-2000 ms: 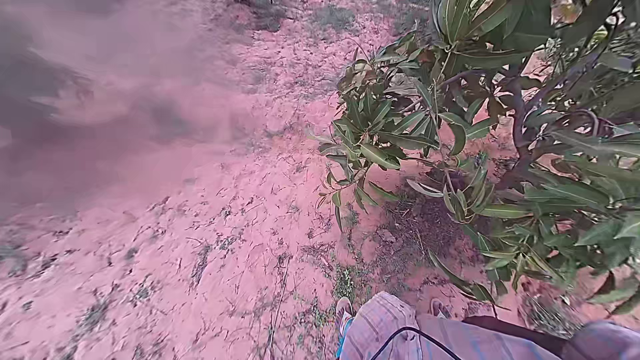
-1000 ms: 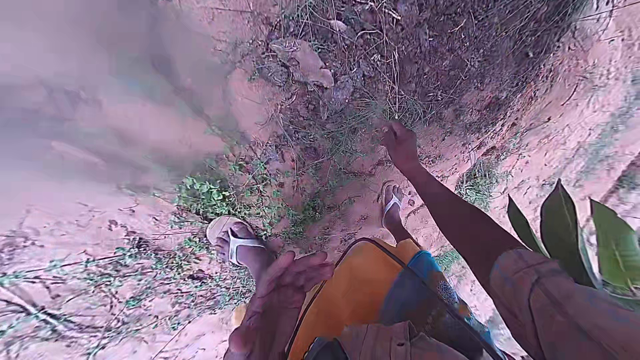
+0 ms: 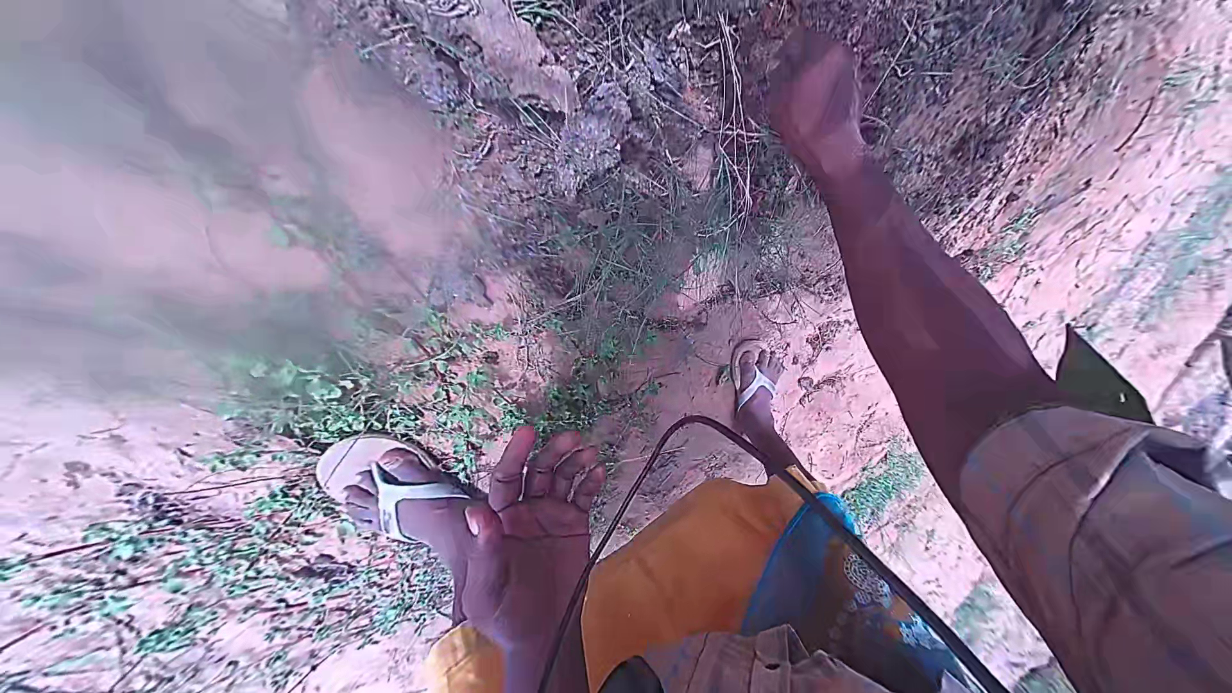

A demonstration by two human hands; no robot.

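Note:
My right hand [image 3: 816, 101] reaches out over dry grass stems [image 3: 733, 144] at the top; its fingers look curled, but they are blurred, and whether it grips any stems cannot be told. Low in the view, my left hand [image 3: 539, 529] is palm up with its fingers apart and nothing in it. It is beside a sandalled foot [image 3: 395, 491]. A thin black cable [image 3: 626, 491] loops past this hand and over the orange and blue patterned cloth [image 3: 674, 568] on my lap.
Low green weeds [image 3: 452, 385] grow around the left foot. The other sandalled foot [image 3: 756, 380] stands on sandy soil. Clods and dry litter [image 3: 577, 125] lie ahead. A green leaf [image 3: 1097, 375] shows beside my right sleeve [image 3: 1088, 500]. A grey blur covers the upper left.
The leafy branches of two seconds ago have left the view, which has swung strongly. Since one second ago, my right hand has reached farther out, and my left hand has turned palm up.

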